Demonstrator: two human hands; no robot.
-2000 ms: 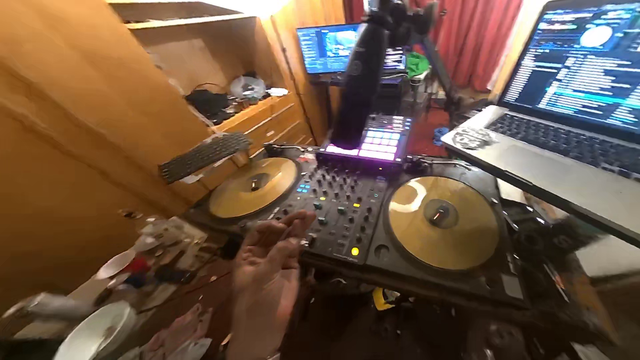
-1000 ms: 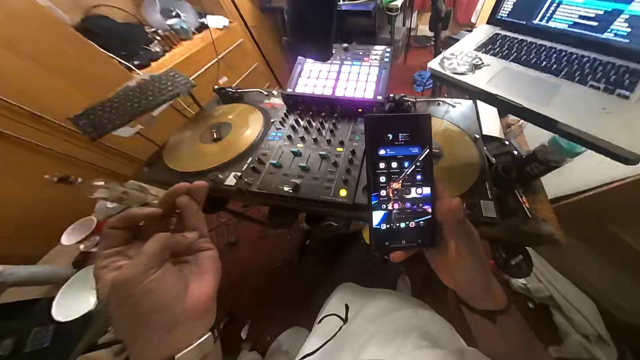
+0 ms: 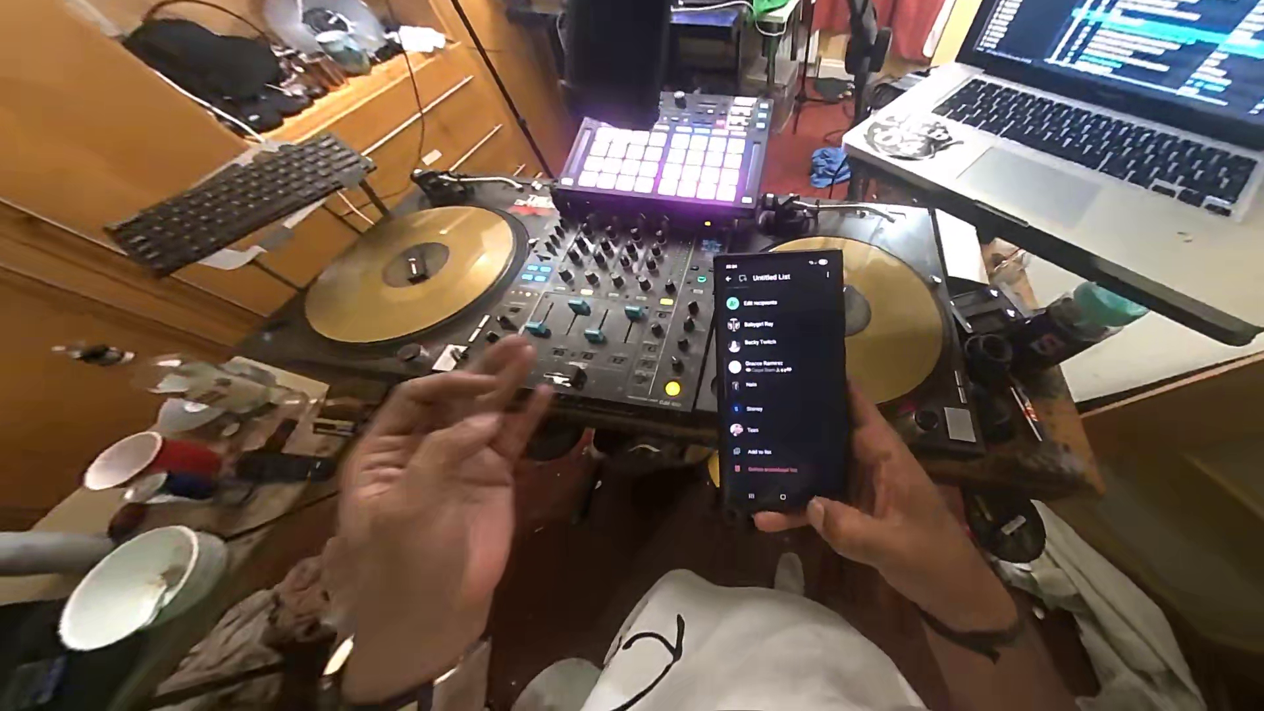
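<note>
My right hand (image 3: 889,494) holds a black smartphone (image 3: 783,385) upright, its lit screen showing a dark list that bears writing. The phone covers part of the right turntable's gold record (image 3: 894,316). My left hand (image 3: 439,494) is raised, palm up and slightly blurred, with fingers apart and nothing in it. It is in front of the DJ mixer (image 3: 602,296), which has knobs and blue-green fader caps. Left of the mixer lies another gold record (image 3: 415,274) on a turntable. A pad controller (image 3: 667,163) with lit white-purple pads stands behind the mixer.
At the right, a laptop (image 3: 1047,188) rests on a raised stand. A black keyboard (image 3: 242,202) stands at the left by wooden drawers. A white bowl (image 3: 143,588), a red cup (image 3: 148,459) and a clear bottle (image 3: 217,380) are at the lower left. A teal-capped bottle (image 3: 1106,306) stands right of the turntable.
My right hand and the phone, out of sight two seconds ago, came into view by one second ago. The phone's screen has changed from app icons to a list. My left hand's fingers have spread.
</note>
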